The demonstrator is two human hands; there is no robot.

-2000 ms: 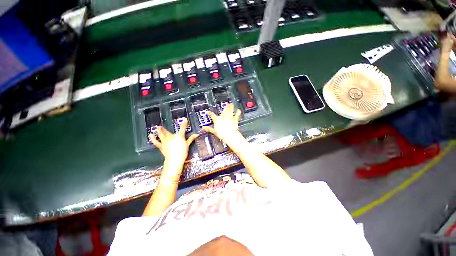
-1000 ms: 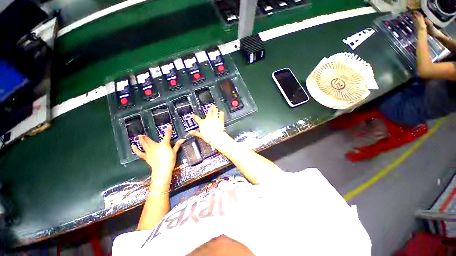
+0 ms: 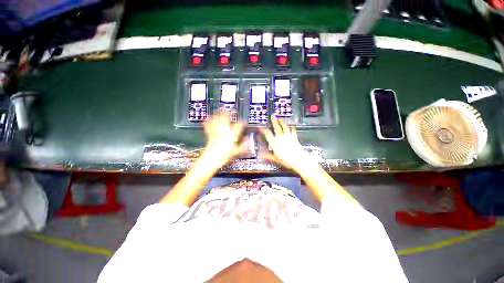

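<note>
A clear plastic tray [image 3: 178,105] lies on the green bench. Its far row holds several phone backs [image 3: 254,51] with red spots and white patches. Its near row holds several face-up keypad phones [image 3: 198,101] with bright white screens, and one dark phone back [image 3: 312,96] at the right end. My left hand [image 3: 222,134], slightly blurred, is spread over the lower edge of the second phone [image 3: 228,97]. My right hand [image 3: 281,142] is spread just below the fourth phone [image 3: 282,93]. Batteries [image 3: 252,145] lie between my hands at the bench edge, partly hidden.
Right of the tray lie a smartphone [image 3: 387,114], a round cream fan [image 3: 445,134] and a printed paper strip [image 3: 478,92]. A black ribbed block [image 3: 361,50] stands by the metal post [image 3: 367,20]. Red stools [image 3: 88,194] stand below. A person's sleeve [image 3: 22,202] shows at left.
The near-row phone screens have gone from dark to bright white. My hands have drawn back slightly towards the bench edge. The camera view has turned, so the tray appears level.
</note>
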